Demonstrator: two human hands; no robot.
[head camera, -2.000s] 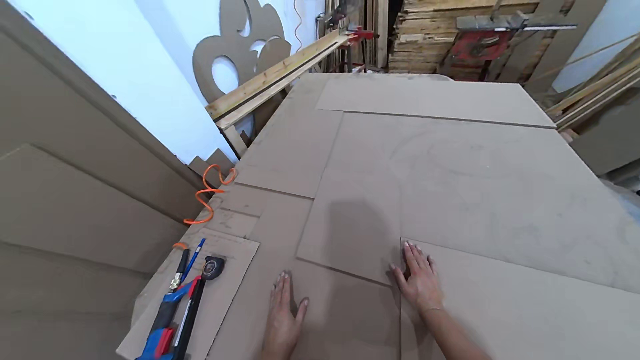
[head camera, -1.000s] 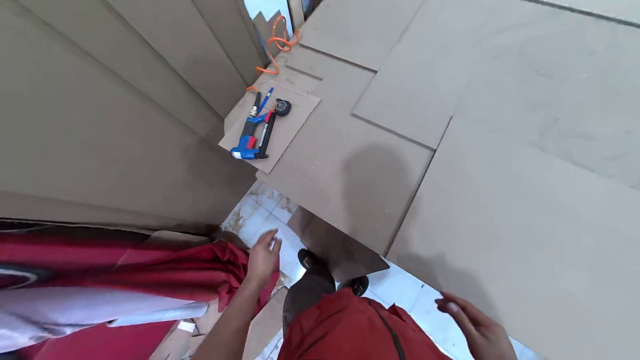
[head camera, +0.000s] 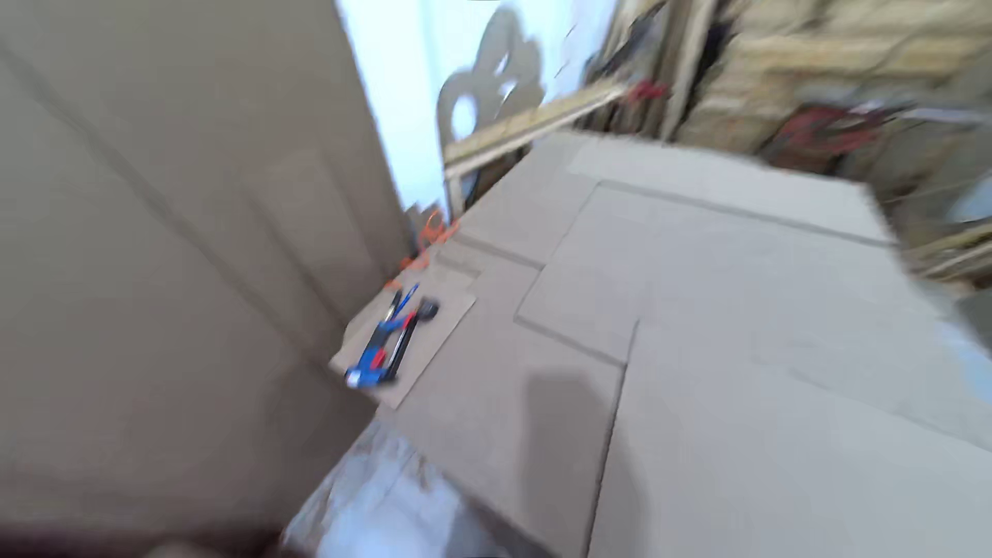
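Observation:
Neither of my hands can be made out; a small blurred shape at the bottom left edge is too unclear to name. Flat brown fibreboard panels (head camera: 744, 310) lie side by side across a large work surface, with narrow seams between them. On a smaller loose board (head camera: 443, 341) at the left corner rests a blue and black pneumatic nailer or stapler (head camera: 381, 349). A black tape measure (head camera: 427, 309) and a blue pencil or pen (head camera: 407, 298) lie by its upper end. Behind them, an orange coiled air hose (head camera: 434, 232) runs along the left edge.
Tall brown panels (head camera: 194, 232) stand close on the left. Tiled floor (head camera: 403, 496) shows below the near corner. Beyond the far edge are a wooden frame (head camera: 535, 128), a cut-out curved panel (head camera: 496, 70), stacked lumber (head camera: 837, 58) and a blurred red tool (head camera: 829, 132).
Both hands, resting on the panels two seconds ago and held off them at the near edge one second ago, are out of clear view. The view has swung back up.

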